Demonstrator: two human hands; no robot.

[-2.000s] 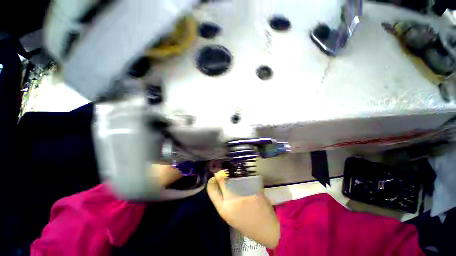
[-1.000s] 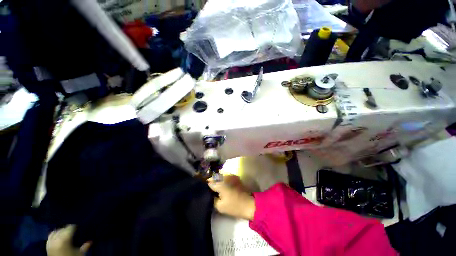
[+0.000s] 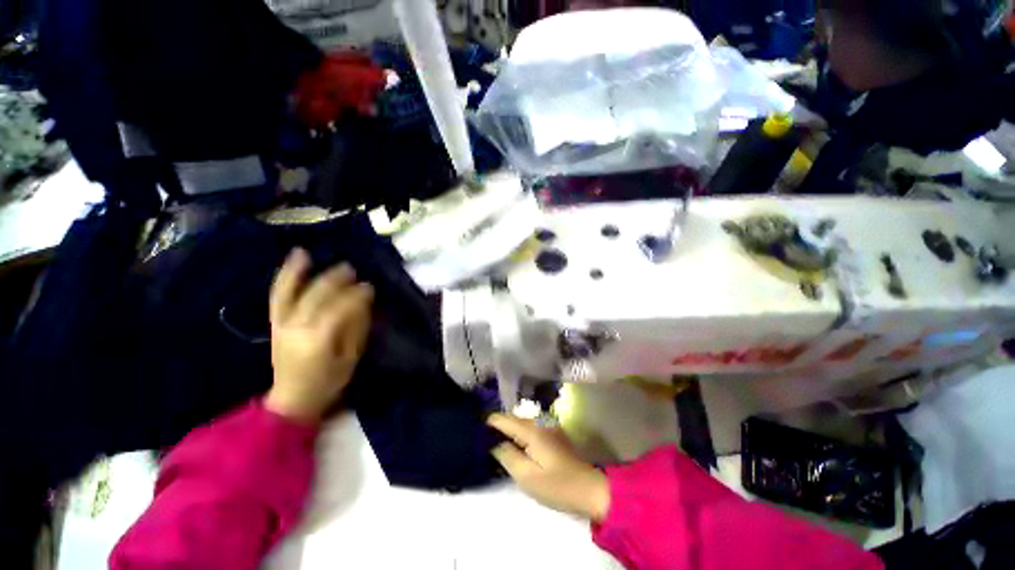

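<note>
A dark garment piece (image 3: 423,429) lies on the white sewing table, its right edge by the needle area of the sewing machine (image 3: 657,290). My right hand (image 3: 551,465) grips that edge just below the needle area with thumb and fingers. My left hand (image 3: 317,334) is over the cloth left of the machine head, fingers raised and somewhat blurred; whether it holds cloth cannot be told. The presser foot is too small and blurred to make out. A yellowish light shows beside it.
More dark cloth (image 3: 145,334) is piled at the left. Behind the machine are a clear-white plastic bag (image 3: 607,106) and a dark thread cone (image 3: 757,156). A shiny black case (image 3: 818,473) and a dark strip (image 3: 693,423) are under the arm. A white post (image 3: 436,84) rises behind the head.
The view has moved back from close over the machine head. My left hand has moved from the lower left up onto the cloth. The garment has shifted left and up, uncovering white table in front.
</note>
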